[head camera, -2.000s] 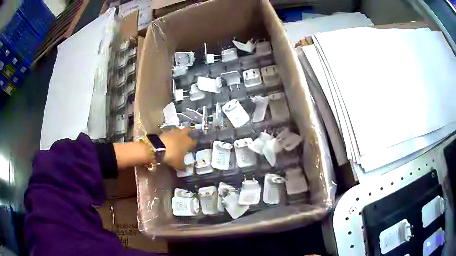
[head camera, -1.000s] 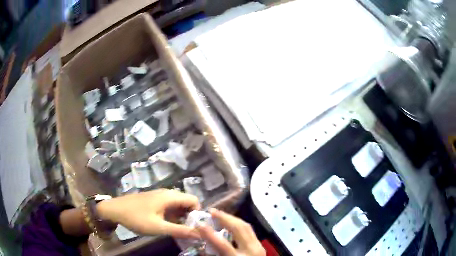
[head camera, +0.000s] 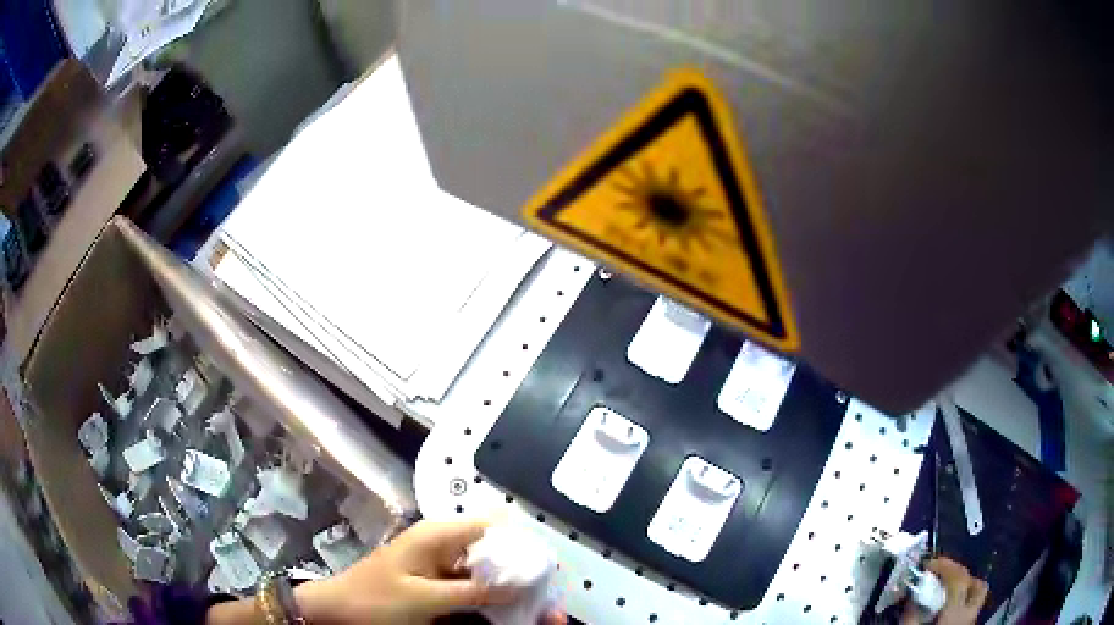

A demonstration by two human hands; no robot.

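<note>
My left hand (head camera: pixel 409 579) is at the lower middle, closed on several white power adapters (head camera: pixel 511 567); they are blurred and their number cannot be told. My right hand (head camera: pixel 961 591) is at the lower right, partly cut off by the bottom edge, its fingers on white adapters (head camera: pixel 902 571) over the table's right part. The black jig (head camera: pixel 550 424) between and beyond my hands holds four white adapters, one per pocket; one is the near-left adapter (head camera: pixel 600 460). The perforated white table (head camera: pixel 450 446) lies under the jig.
The open carton (head camera: pixel 226 348) with many adapters stands at the left. White sheets (head camera: pixel 367 244) lie between carton and table. The grey laser head (head camera: pixel 904 183) with its yellow warning triangle (head camera: pixel 666 208) hangs over the jig's far side. A steel ruler (head camera: pixel 963 470) lies at the right.
The view has swung right from the carton to the jig. My left hand has left the carton with adapters. My hands were together a second ago and are now apart, my right hand further right.
</note>
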